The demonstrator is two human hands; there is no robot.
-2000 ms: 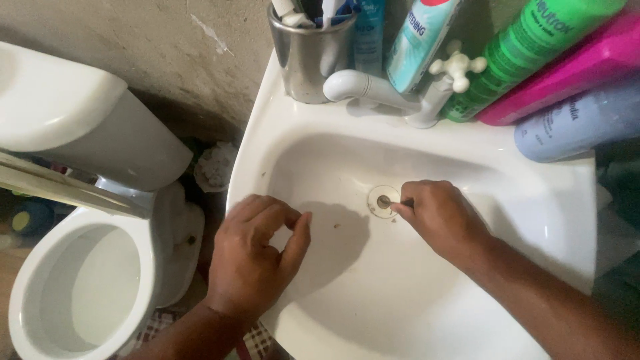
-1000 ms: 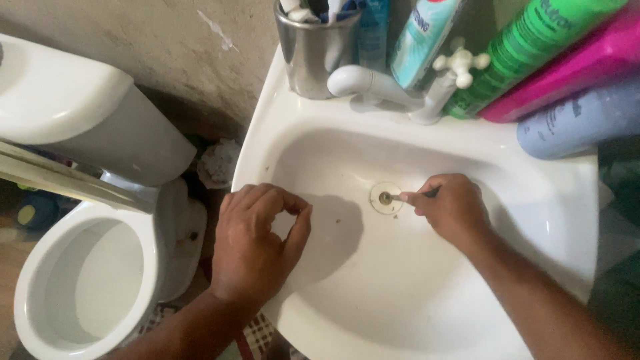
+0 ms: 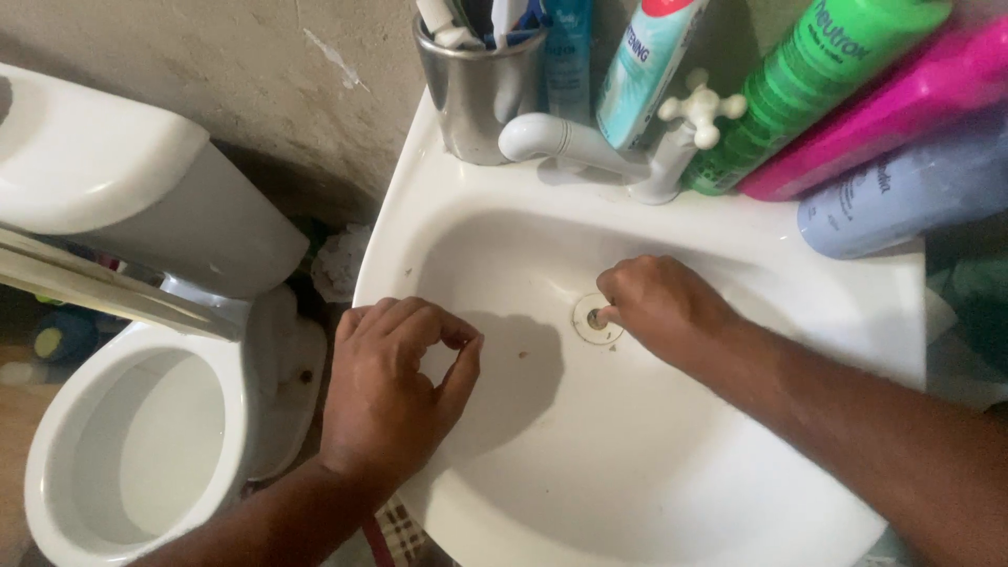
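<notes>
My right hand (image 3: 661, 307) is over the white washbasin (image 3: 669, 472), its fingers curled and the thumb tip at the drain (image 3: 596, 319). Whether something small is pinched in those fingers cannot be made out now. Small dark bits lie around the drain, and one brown speck (image 3: 523, 355) sits further left in the bowl. My left hand (image 3: 402, 378) hovers above the basin's left side, thumb and fingertips brought together in a ring; nothing shows between them.
Behind the bowl stand a white tap (image 3: 583, 146), a metal cup (image 3: 480, 87) with toothbrushes, a toothpaste tube (image 3: 646, 71), and green (image 3: 795, 87), pink (image 3: 890, 118) and lilac (image 3: 906, 185) bottles. A toilet (image 3: 236, 409) is at the left.
Earlier, a small dark thin object showed in my right fingers at the drain; it is not visible now. My right hand has moved closer over the drain. The left hand keeps nearly the same pose.
</notes>
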